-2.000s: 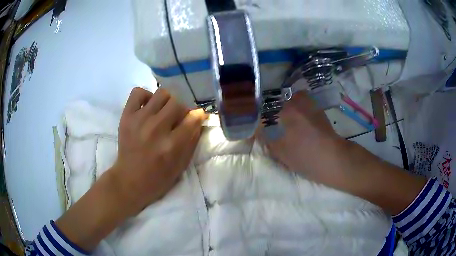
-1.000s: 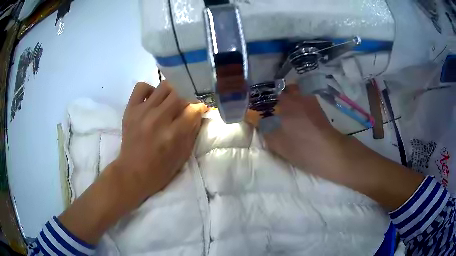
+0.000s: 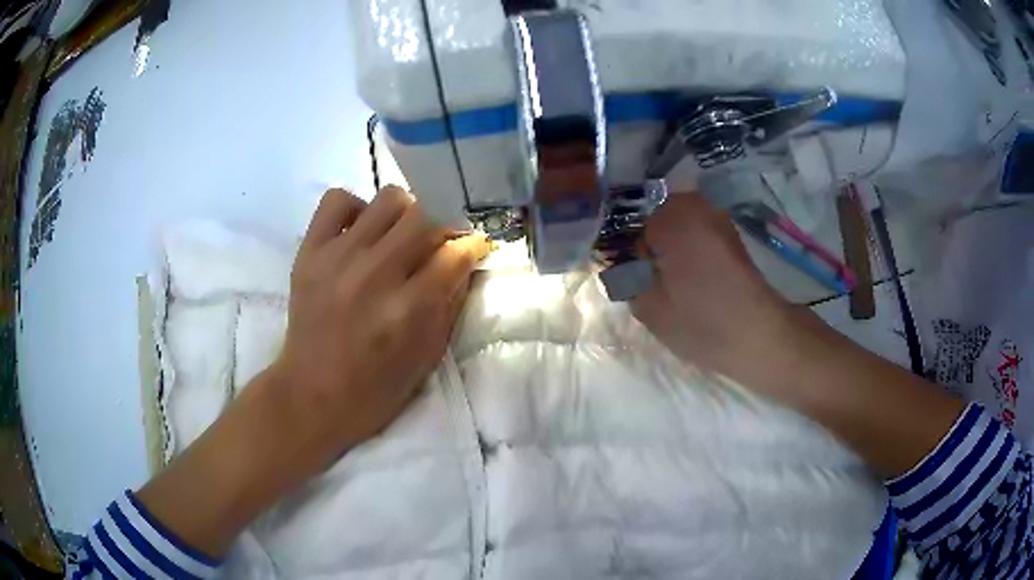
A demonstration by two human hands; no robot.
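Observation:
The white quilted garment [image 3: 590, 419] covers the near table, its upper edge under the lit needle area of the white sewing machine [image 3: 454, 79]. My left hand [image 3: 369, 300] lies on the garment left of the needle area, thumb and index finger together at its edge. My right hand [image 3: 709, 295] is on the garment right of the needle area; its fingertips are partly hidden behind machine parts. The metal lever cover of the machine hides the needle and presser foot. A beige strip [image 3: 149, 363] runs along the garment's left edge.
Pink and blue pens [image 3: 807, 252] and a short brown strip [image 3: 857, 255] lie right of my right hand. A translucent plastic bag with red print [image 3: 986, 340] is at the far right. The white table [image 3: 215, 136] shows worn dark patches at the left.
The machine and garment sit slightly further right in the picture, as the view shifted. Both hands keep nearly the same places at the garment's edge; the right fingers look slightly more bunched.

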